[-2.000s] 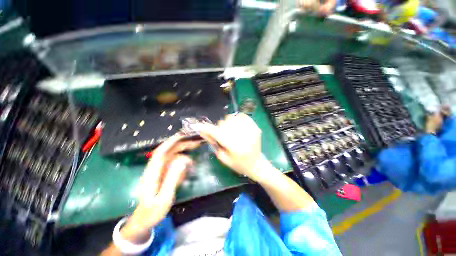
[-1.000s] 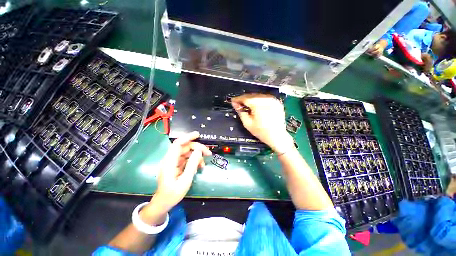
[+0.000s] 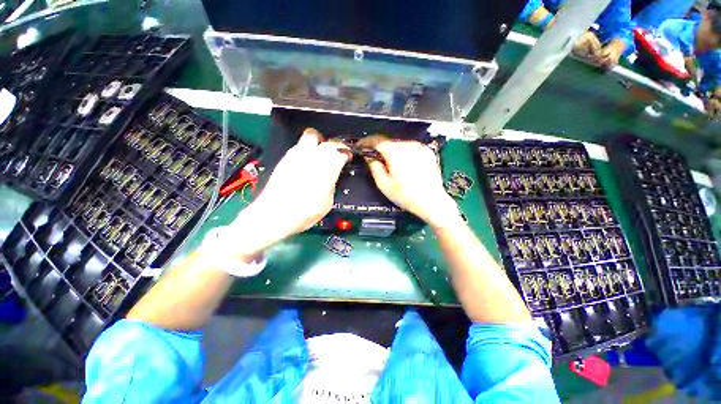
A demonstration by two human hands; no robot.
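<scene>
The black hot-melt jig (image 3: pixel 368 199) stands at the centre of the green bench, with a red light and a small display on its front. My left hand (image 3: pixel 307 180) and my right hand (image 3: pixel 405 175) meet over the rear middle of its top, fingertips close together. A small dark part shows between the fingertips, mostly hidden, at the jig's nest area. Which hand grips it cannot be told. One watch shell (image 3: pixel 338 245) lies on the bench in front of the jig. Another shell (image 3: pixel 458 185) lies right of the jig.
Black trays of shells stand at left (image 3: pixel 162 170) and right (image 3: pixel 565 229), with another tray (image 3: pixel 672 213) at far right. A clear guard (image 3: pixel 348 79) hangs behind the jig. Red-handled pliers (image 3: pixel 239 180) lie left of it. A thin dark rod (image 3: pixel 417 274) lies in front. People in blue are at right.
My left hand has moved from the jig's front edge up and over its top, beside my right hand. My right hand stays over the jig top. The view has shifted a little.
</scene>
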